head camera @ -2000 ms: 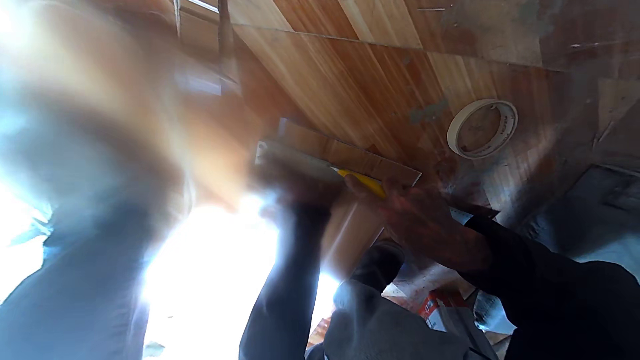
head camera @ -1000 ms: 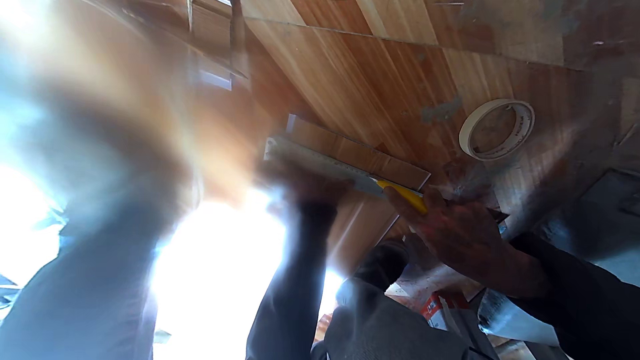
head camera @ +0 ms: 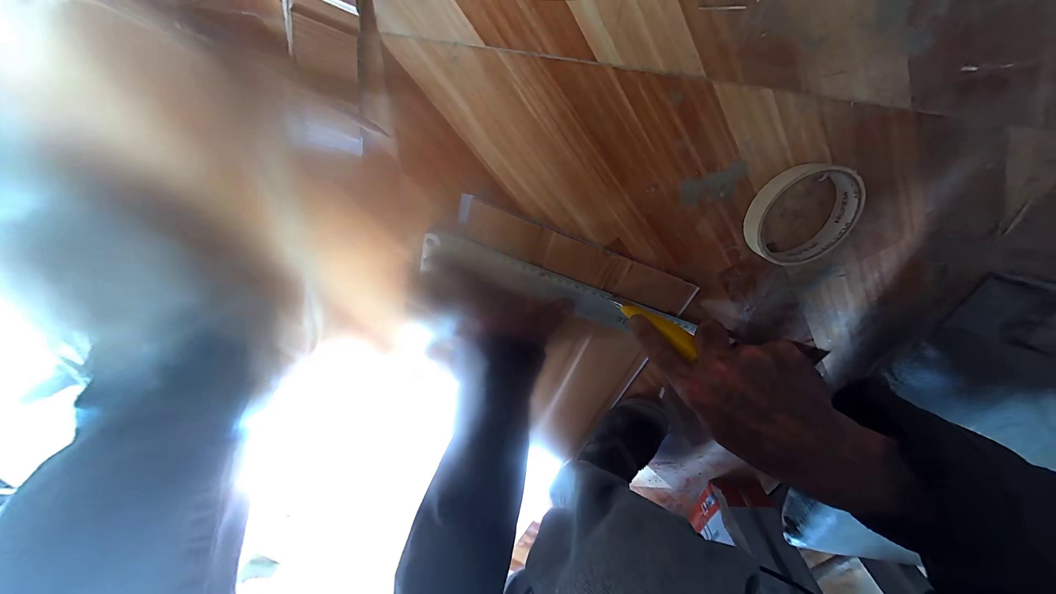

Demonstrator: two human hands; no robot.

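Note:
A metal ruler (head camera: 528, 276) lies across a piece of brown cardboard (head camera: 577, 256) on the wooden floor. Blurred by glare, my left hand (head camera: 495, 309) presses on the ruler; its fingers are hard to make out. My right hand (head camera: 742, 396) grips a yellow-handled utility knife (head camera: 664, 330), its tip at the ruler's edge near the right end. More of the cardboard shows below the ruler, between my forearms.
Beyond my right hand a roll of masking tape (head camera: 804, 214) lies on the floor. Dark sheet material (head camera: 982, 363) is at the right. A red and white box (head camera: 714, 516) stands near my knee. Strong glare covers the left side.
Between the one-second-old frame and now, the knife and my right hand have stayed near the ruler's right end. Earlier, the knife was slightly farther left along the ruler.

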